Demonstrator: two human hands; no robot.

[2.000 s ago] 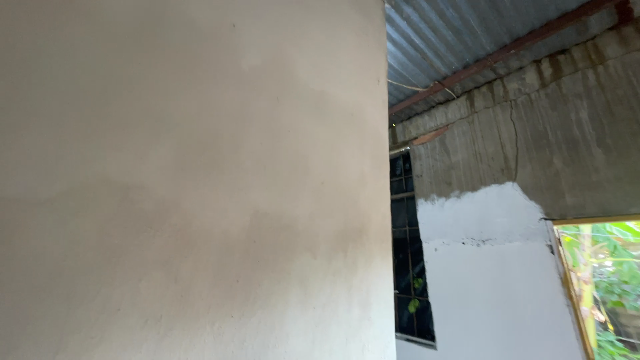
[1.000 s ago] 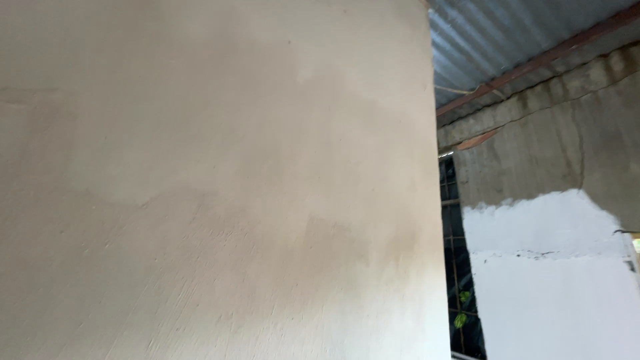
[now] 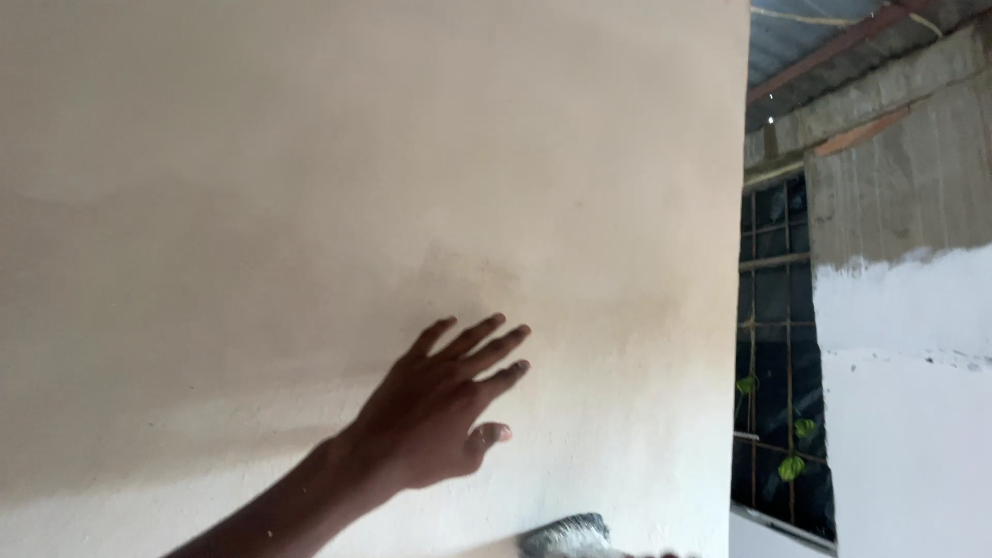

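Observation:
My left hand (image 3: 446, 403) reaches up from the bottom left with its fingers spread, in front of the pale wall (image 3: 349, 194); whether it touches the surface I cannot tell. It holds nothing. At the bottom edge, a brush (image 3: 570, 535) with dark bristles and whitish paint on them lies against or close to the wall. Just right of it, only the fingertips of my right hand (image 3: 670, 556) show, beside the brush; the rest of that hand and its grip are cut off by the frame.
The wall ends at a vertical edge (image 3: 740, 256). Farther back are a barred window (image 3: 775, 325) with green leaves, a wall painted white below (image 3: 907, 403) and bare grey above, and a corrugated metal roof (image 3: 806, 31).
My left hand has come into view in front of the wall. The brush and the fingertips of my right hand have appeared at the bottom edge.

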